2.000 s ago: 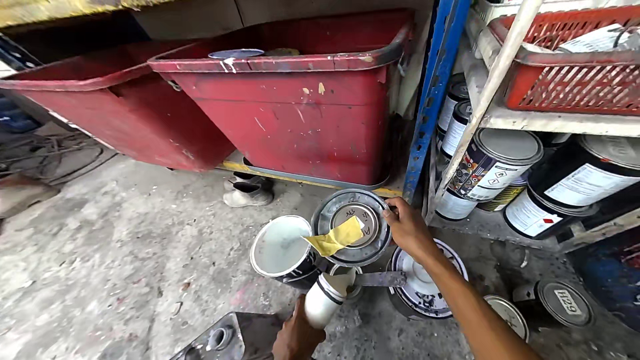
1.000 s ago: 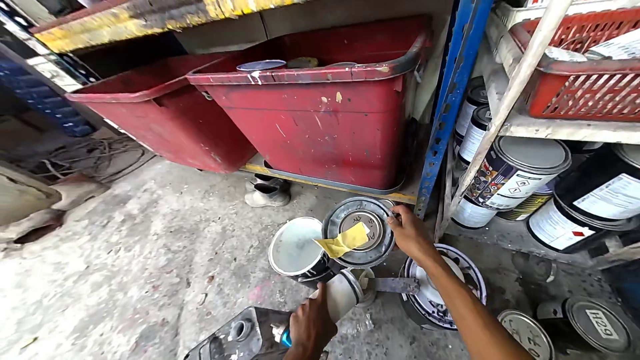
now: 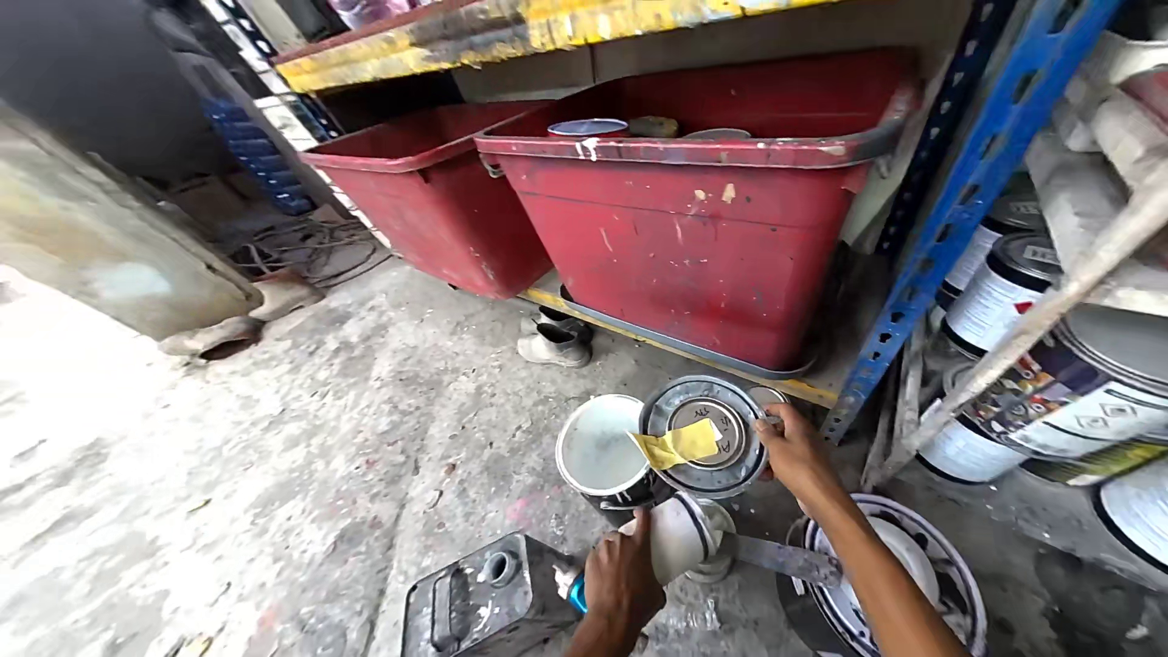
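Observation:
In my right hand (image 3: 796, 456) is the rim of a round metal can lid (image 3: 704, 392), its face bearing marker writing and a torn piece of yellow paper (image 3: 680, 444). The lid is held up beside an open can of whitish liquid (image 3: 602, 447). My left hand (image 3: 623, 575) grips a white container (image 3: 671, 538), tilted to the right over a small cup (image 3: 714, 568). A paint-stained flat stirring stick (image 3: 780, 557) slants from the cup towards a large lidded can (image 3: 912, 511). Something blue shows by my left hand.
A grey metal jerrycan (image 3: 484, 598) stands at the lower left. Two red plastic bins (image 3: 675, 246) (image 3: 438, 201) sit on a low shelf, with a shoe (image 3: 555, 345) before it. A blue rack post (image 3: 967, 210) and shelved paint cans (image 3: 1077, 392) are at the right.
My left hand has tipped the white container from more upright to strongly tilted. My right hand keeps hold of the lid. The view has swung to the left.

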